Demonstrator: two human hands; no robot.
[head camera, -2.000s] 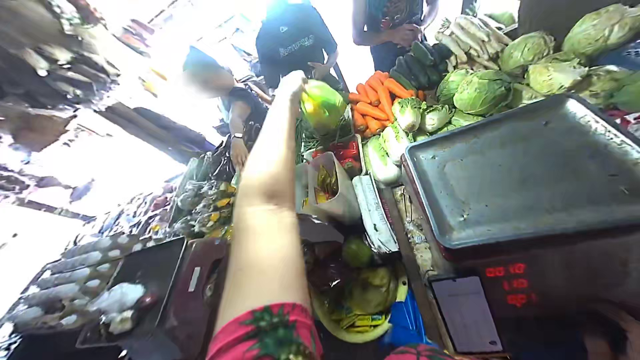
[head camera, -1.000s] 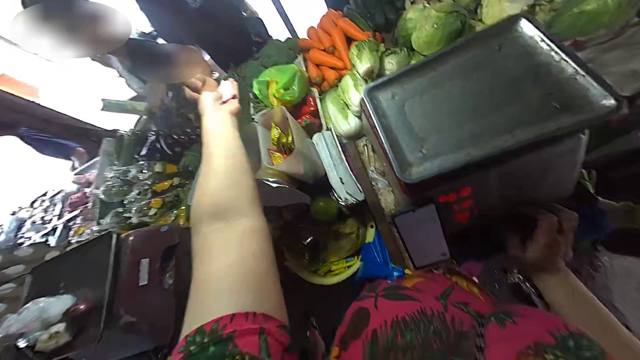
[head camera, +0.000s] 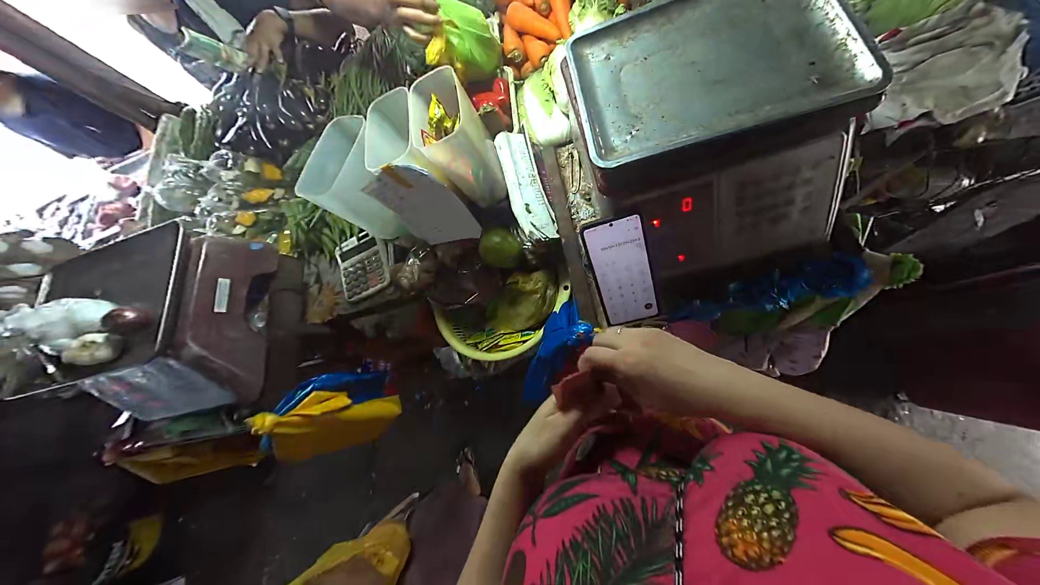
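My left hand (head camera: 561, 426) and my right hand (head camera: 642, 366) meet in front of my waist, just below the phone (head camera: 619, 272), whose screen shows a calculator. A small reddish folded piece (head camera: 587, 392), possibly paper or a banknote, is held between them. Blue plastic bags (head camera: 561, 341) hang right beside my fingers. Above the phone stands a digital scale (head camera: 723, 203) with a metal tray (head camera: 731, 73) and red digits. At the top, another person's hand (head camera: 406, 16) is at a green plastic bag (head camera: 471, 41).
White plastic containers (head camera: 390, 130), a calculator (head camera: 363, 266) and a yellow basket (head camera: 487, 354) lie ahead of me. Carrots (head camera: 532, 24) and napa cabbage (head camera: 546, 106) are beyond. A second scale (head camera: 223, 317) with bagged goods stands at left; a yellow bag (head camera: 337, 422) hangs near it.
My left hand has come back from its reach toward the other person and is now at my waist. My right hand has moved from beside the scale to meet it. The view has tilted down.
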